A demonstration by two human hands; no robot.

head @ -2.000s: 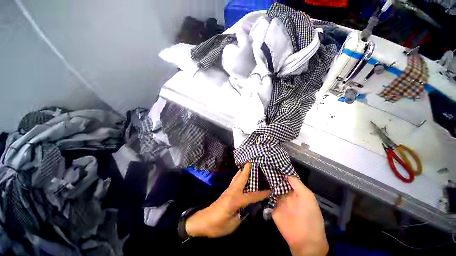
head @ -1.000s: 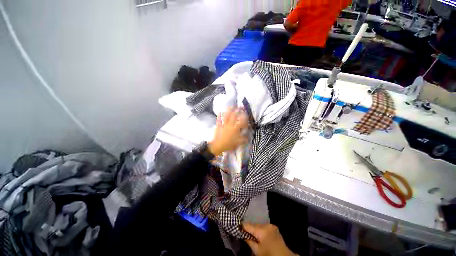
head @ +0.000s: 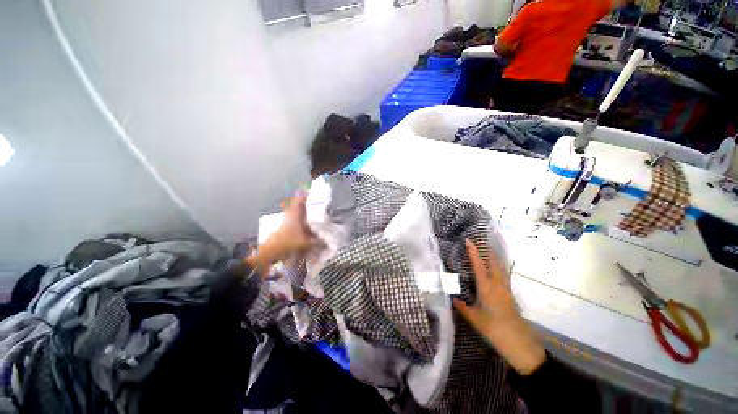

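Note:
The checked garment (head: 380,283) with pale lining (head: 413,230) lies bunched over the table's front left edge and hangs down over the lap. A small white label shows on it. My left hand (head: 287,234) is at the garment's left side, blurred, with pale cloth at its fingers; its grip is not clear. My right hand (head: 494,303) lies on the garment's right side with fingers spread. The sewing machine (head: 574,174) stands to the right of the garment, its needle area away from the cloth.
Scissors (head: 665,319) with red and yellow handles lie right of the garment. A checked scrap (head: 662,198) drapes on the machine. Cloth (head: 518,134) lies in a trough behind. A garment pile (head: 105,299) is at left, blue crates (head: 421,93) and a person in orange (head: 550,40) behind.
The garment has been drawn from the table's back toward the front edge and spread out. My left hand has moved left; my right hand has risen from below the edge onto the cloth.

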